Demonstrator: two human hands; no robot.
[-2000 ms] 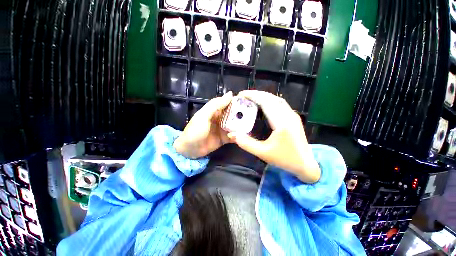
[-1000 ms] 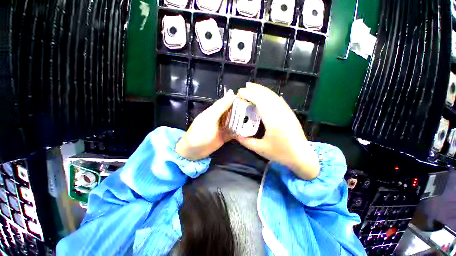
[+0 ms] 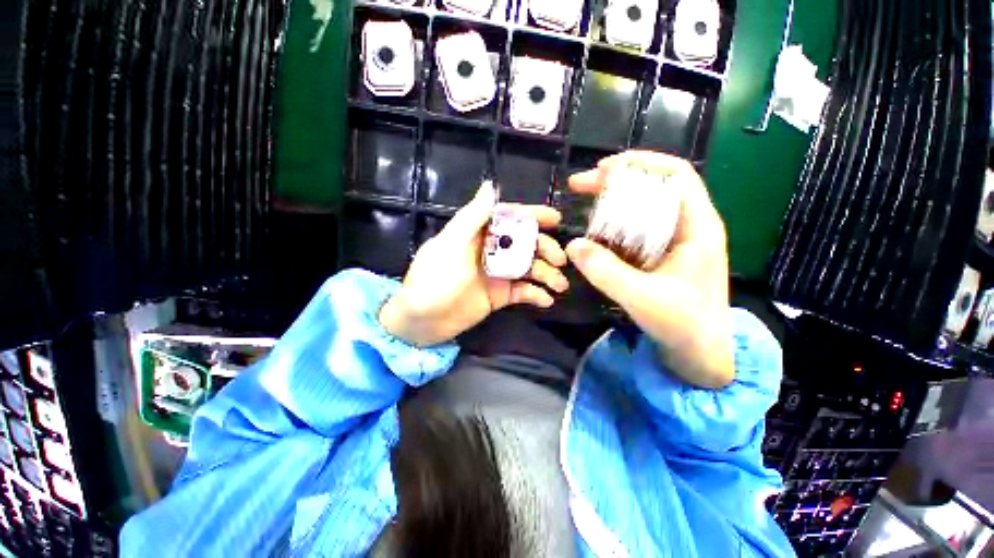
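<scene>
My left hand [image 3: 452, 273] holds one small silver-white housing [image 3: 510, 242] with a dark round centre, face up on its fingers. My right hand [image 3: 687, 273] is apart from it, to the right, and grips a stack of housings [image 3: 638, 213] between thumb and fingers, its striped edges showing. The stack is slightly blurred. Both hands are above the near part of a black compartment tray [image 3: 420, 117]. In its upper rows, housings such as this one [image 3: 536, 95] lie one to a pocket; several nearer pockets hold none. The hands hide some near pockets.
Tall piles of black trays stand at the left [image 3: 147, 153] and right [image 3: 888, 185]. A torn white scrap [image 3: 799, 89] lies on the green surface [image 3: 741, 180]. A green-framed fixture [image 3: 174, 389] is at lower left. Dark equipment with red lights [image 3: 839, 436] is at lower right.
My hands have moved apart. My right hand has gone up and right with the stack, while my left hand keeps one housing. The tray appears shifted slightly right in view.
</scene>
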